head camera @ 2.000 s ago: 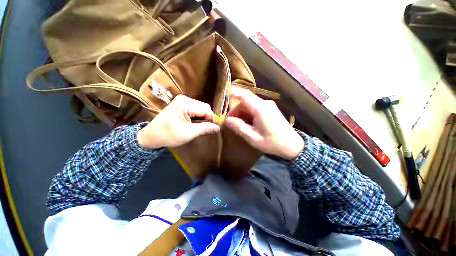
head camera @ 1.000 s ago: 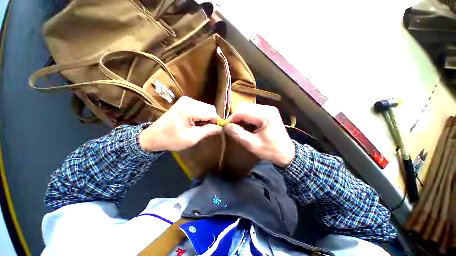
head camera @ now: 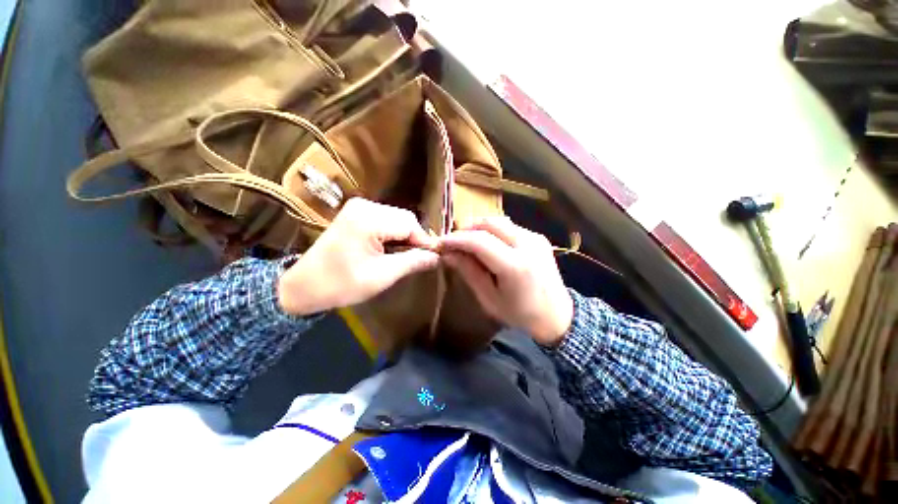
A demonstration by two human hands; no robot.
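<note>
A tan bag (head camera: 379,133) stands open on my lap, its mouth upward, with a zipper (head camera: 442,148) running down its middle towards my fingers. My left hand (head camera: 356,258) pinches the near end of the bag's top edge between thumb and forefinger. My right hand (head camera: 514,271) pinches the same spot from the right, its fingertips touching the left ones. The fingers hide most of the zipper end. A side seam (head camera: 437,305) runs down below them. A looped handle (head camera: 212,182) lies to the left, and another strap (head camera: 502,182) points right.
Stacked tan bags (head camera: 187,69) lie at upper left. Along the white table's (head camera: 610,59) edge lie red strips (head camera: 566,143). A hammer (head camera: 773,285) and a small silvery tool (head camera: 818,313) lie at right, beside a row of brown folded pieces (head camera: 855,364). Dark items (head camera: 842,44) are at upper right.
The yellowish piece seen between my fingertips is now covered. My right hand's fingers have curled further over the pinched edge. The view has shifted slightly.
</note>
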